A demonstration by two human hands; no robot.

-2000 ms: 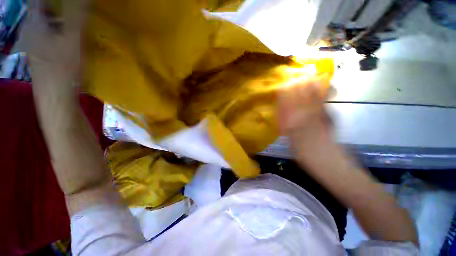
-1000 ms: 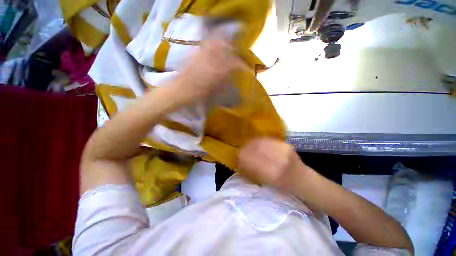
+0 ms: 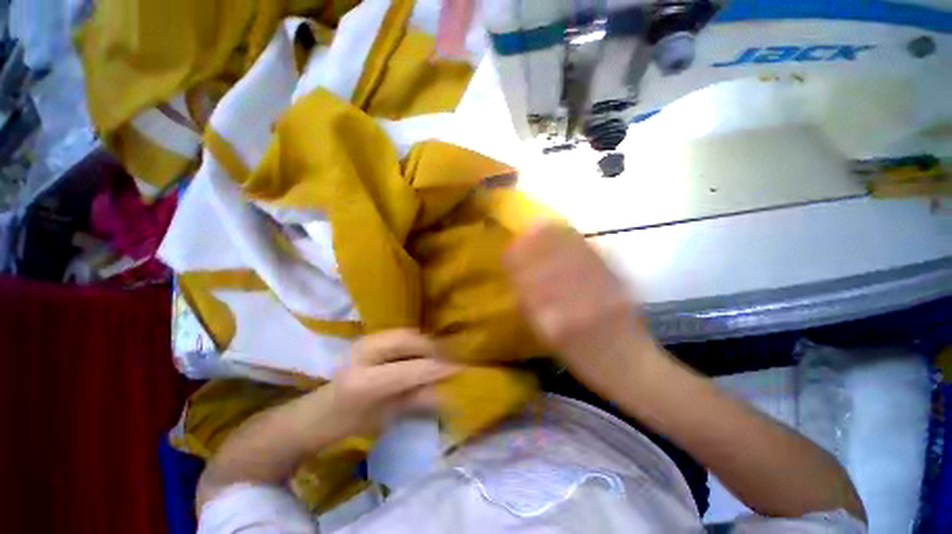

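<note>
Mustard fabric [image 3: 360,177] with joined white panels [image 3: 261,209] lies bunched on the left part of the machine table, left of the needle area. My left hand [image 3: 391,370] is shut on the mustard fabric at the table's front edge, close to my body. My right hand [image 3: 564,282] is blurred and holds the right side of the mustard fabric, below the needle area. Its fingertips are hard to make out. The presser foot and needle area [image 3: 569,136] stands under bright light, apart from the fabric.
The white sewing machine head [image 3: 804,52] with "JACK" lettering spans the upper right. The table's front edge [image 3: 772,313] curves below it. Dark red cloth [image 3: 84,417] hangs at left. More yellow pieces [image 3: 224,412] lie below the table edge. Clear plastic [image 3: 835,407] is at lower right.
My left hand has moved down from the upper fabric to the table's front edge. My right hand has moved up a little. The mustard fabric now lies folded over the white panels.
</note>
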